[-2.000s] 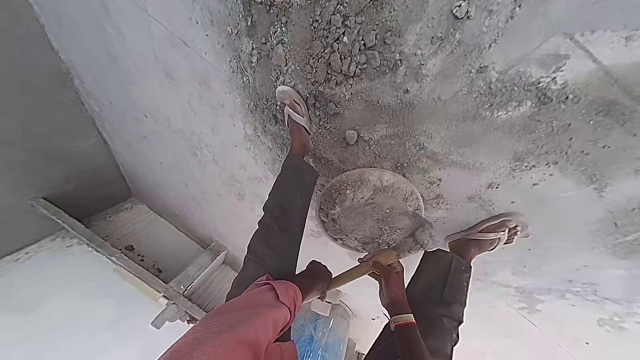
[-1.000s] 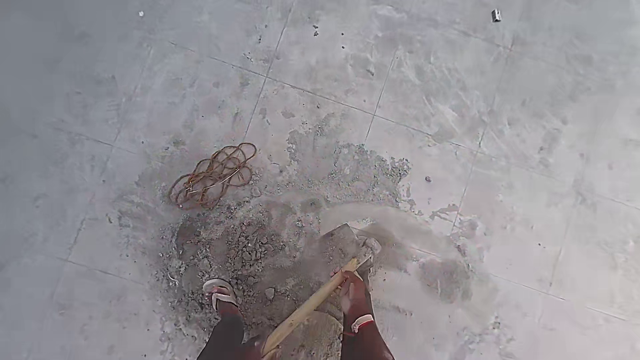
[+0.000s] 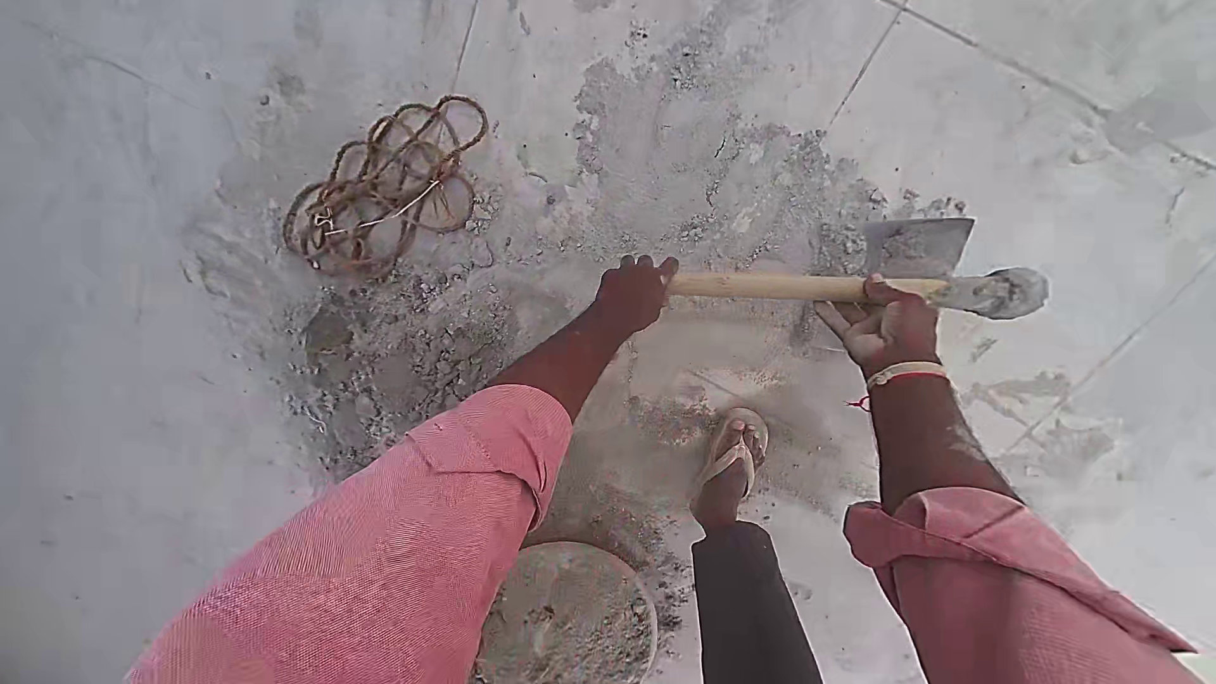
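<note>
A hoe with a wooden handle (image 3: 760, 286) lies level across the view, its flat metal blade (image 3: 920, 245) and dusty socket at the right. My left hand (image 3: 635, 296) is closed around the handle's left end. Near the head, my right hand (image 3: 888, 323) holds the handle from below, with some fingers spread and the thumb over the wood. A round pan (image 3: 570, 613) with grey rubble and dust in it stands at the bottom, partly hidden by my left sleeve. Loose grey rubble (image 3: 399, 366) lies to the left of my left hand.
A tangled brown rope (image 3: 389, 190) lies on the dusty concrete floor (image 3: 1073, 228) at the upper left. One foot in a flip-flop (image 3: 731, 456) stands between my arms, right of the pan. Grey dust and crumbs spread around the middle.
The view has shifted a lot. Two seconds ago the hoe head was over the pan; now the hoe is beyond it, held crosswise. Its handle slanted a second ago and is now nearly level.
</note>
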